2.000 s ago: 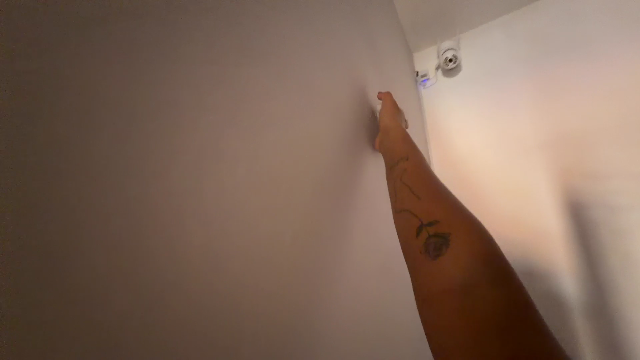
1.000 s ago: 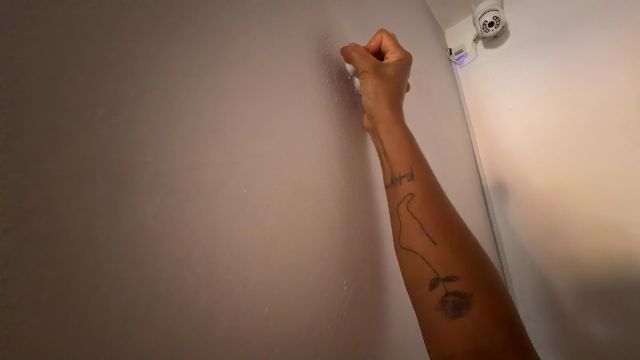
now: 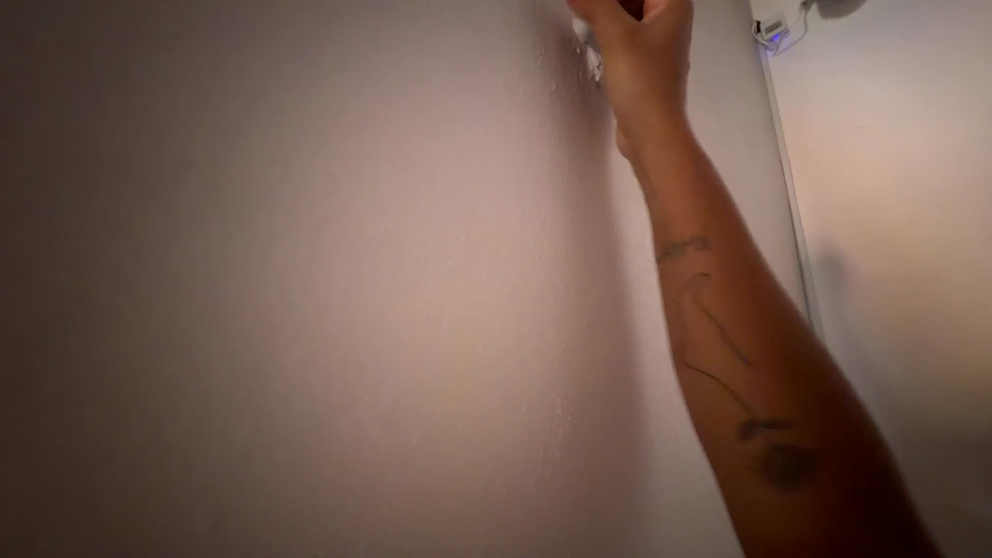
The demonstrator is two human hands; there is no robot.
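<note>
My right hand [image 3: 647, 62] is raised at the top of the view against a light painted wall [image 3: 349, 271]. Its fingers are curled, and the frame's top edge cuts them off. Between the hand and the wall shows a crumpled white material [image 3: 594, 62], perhaps a cloth or paper; the palm side hides most of it. Small raised specks or drops dot the wall beside the hand and lower down. The tattooed forearm runs down to the lower right. My left hand is out of view.
At the upper right, a small white device [image 3: 773, 29] with a blue light and cable sits in the wall corner. The underside of a camera [image 3: 841, 6] shows beside it. A second wall [image 3: 907, 194] meets the first along a thin vertical trim line.
From stretched far up the wall, my right hand has come closer, its fingers now curled around the white material. The view has shifted, so the camera is mostly cut off.
</note>
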